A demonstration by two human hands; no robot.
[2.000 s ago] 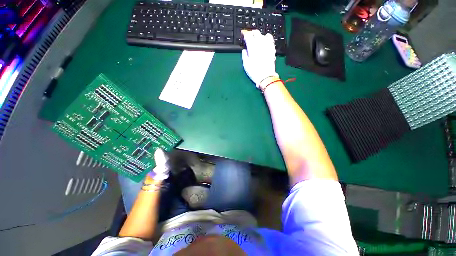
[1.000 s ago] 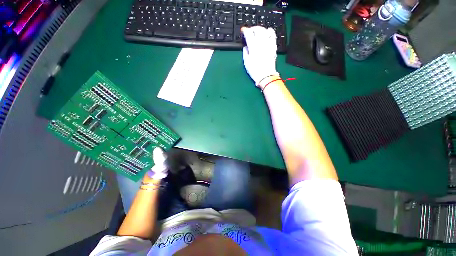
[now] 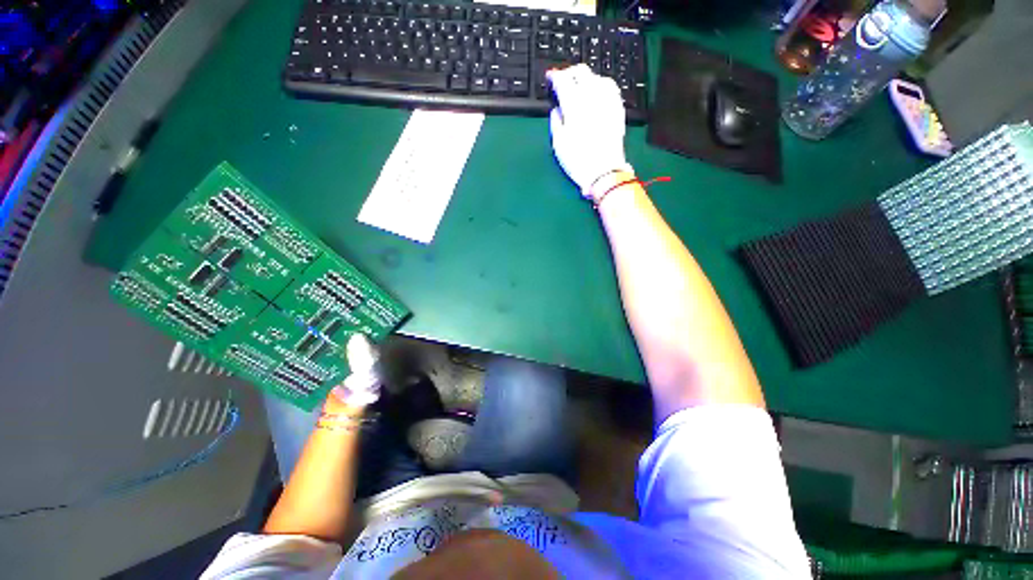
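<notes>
A green circuit board [image 3: 261, 289] with repeated sections and black chips is tilted at the left, partly over the desk's left front edge. My left hand [image 3: 360, 372], in a white glove, grips its lower right edge; the fingers under the board are hidden. My right hand [image 3: 588, 127], in a white glove, lies over the right part of the black keyboard [image 3: 413, 51], fingers bent on the keys near the number pad. It holds nothing that I can see.
A white paper strip [image 3: 423, 176] lies below the keyboard. A mouse [image 3: 731, 113] sits on a dark pad. A bottle [image 3: 855, 74] and a pale handheld device [image 3: 920, 117] stand back right. A black ridged block [image 3: 836, 283] adjoins a studded section. A grey machine casing [image 3: 68, 374] borders the left.
The board and my hands have hardly moved. The pink and white light in the machine window at the upper left has turned mostly dark blue.
</notes>
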